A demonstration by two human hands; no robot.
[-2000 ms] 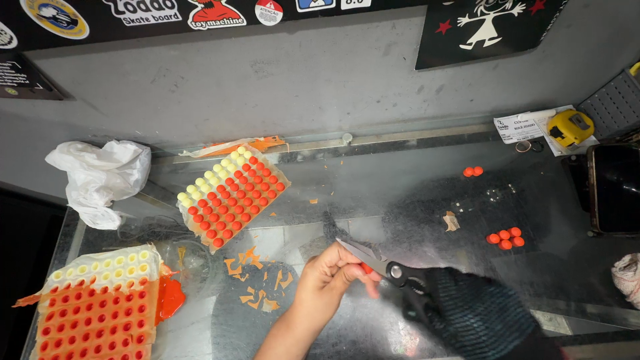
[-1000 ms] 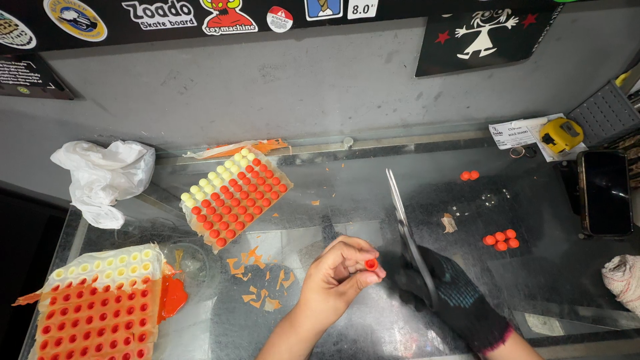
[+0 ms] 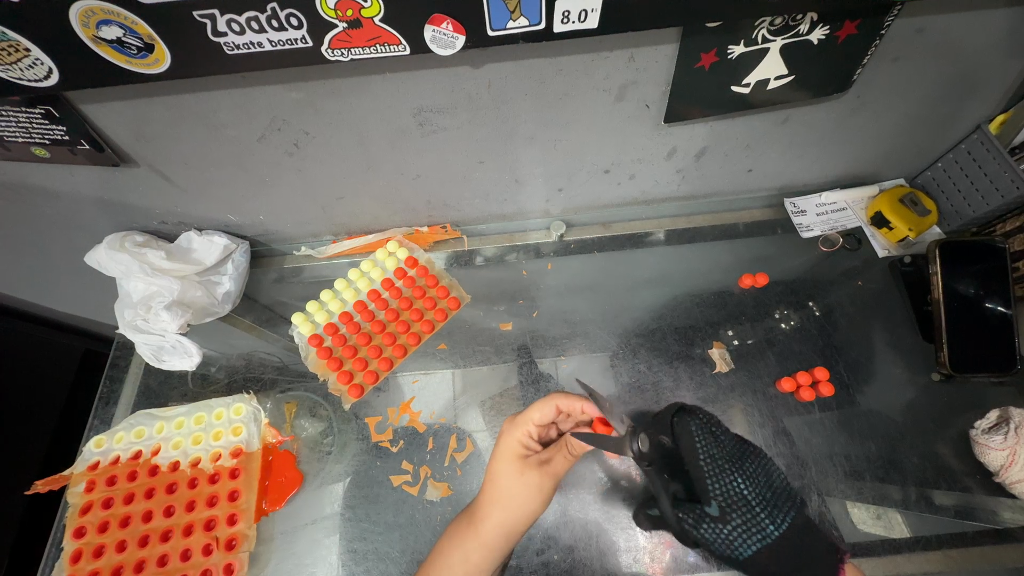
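Between its fingertips, my bare left hand [image 3: 538, 444] pinches a small red rounded piece [image 3: 602, 426]. My right hand [image 3: 720, 480], in a black glove with blue grip dots, holds black-handled scissors [image 3: 632, 442]; their parted blades lie on either side of the red piece. Left of my left hand are thin orange trimmings [image 3: 416, 448] on the glass tabletop. Behind them sits a sheet of red and pale yellow domes [image 3: 376, 320]. At the lower left lies a sheet with red and cream hollows [image 3: 152, 496]. Several loose red pieces [image 3: 806, 384] are grouped at the right.
A crumpled white plastic bag [image 3: 172, 288] sits at the back left, and a red smear [image 3: 280, 476] beside the lower sheet. At the right are a yellow tape measure [image 3: 902, 214], a phone [image 3: 974, 306], two red pieces [image 3: 753, 280] and a rolled cloth [image 3: 1000, 448].
The scissors pointed up, apart from my left hand, one second ago; now their spread blades are around the red piece. My left hand keeps hold of a red piece.
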